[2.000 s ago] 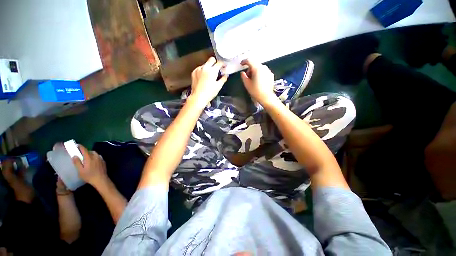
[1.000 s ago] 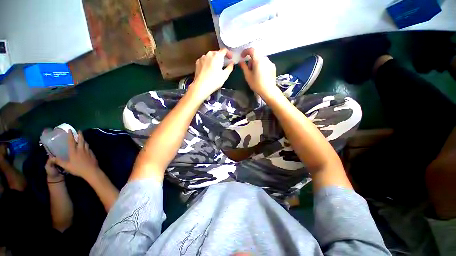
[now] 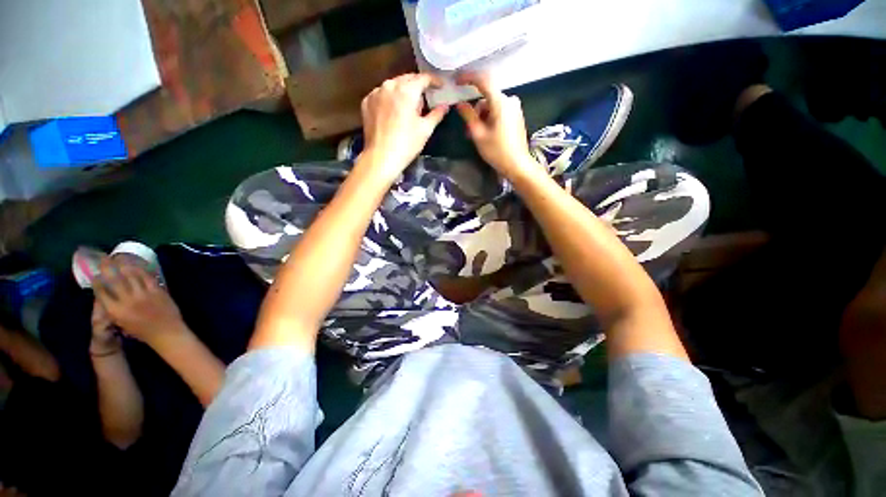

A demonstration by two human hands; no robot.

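My left hand (image 3: 396, 121) and my right hand (image 3: 497, 131) are at the near edge of the white-covered table (image 3: 583, 58). Between their fingertips is a small pale, flat piece (image 3: 453, 94), pinched from both sides; what it is cannot be told. Just beyond it an oval plastic case (image 3: 442, 44) with a clear rim lies on the white surface, cut off by the top edge of the picture. Something bluish shows inside or through it.
A blue box (image 3: 80, 142) stands at the left by a white sheet (image 3: 73, 58). Wooden pallet slats (image 3: 345, 87) lie between the tables. Another blue box (image 3: 811, 10) is at top right. A neighbour's hands (image 3: 136, 301) hold a white oval case at left. A dark-clothed leg (image 3: 816, 194) is at right.
The view has shifted so the table and the oval case sit higher in the picture. My hands still hold the small pale piece, slightly farther apart. The neighbour's hand now covers more of their case.
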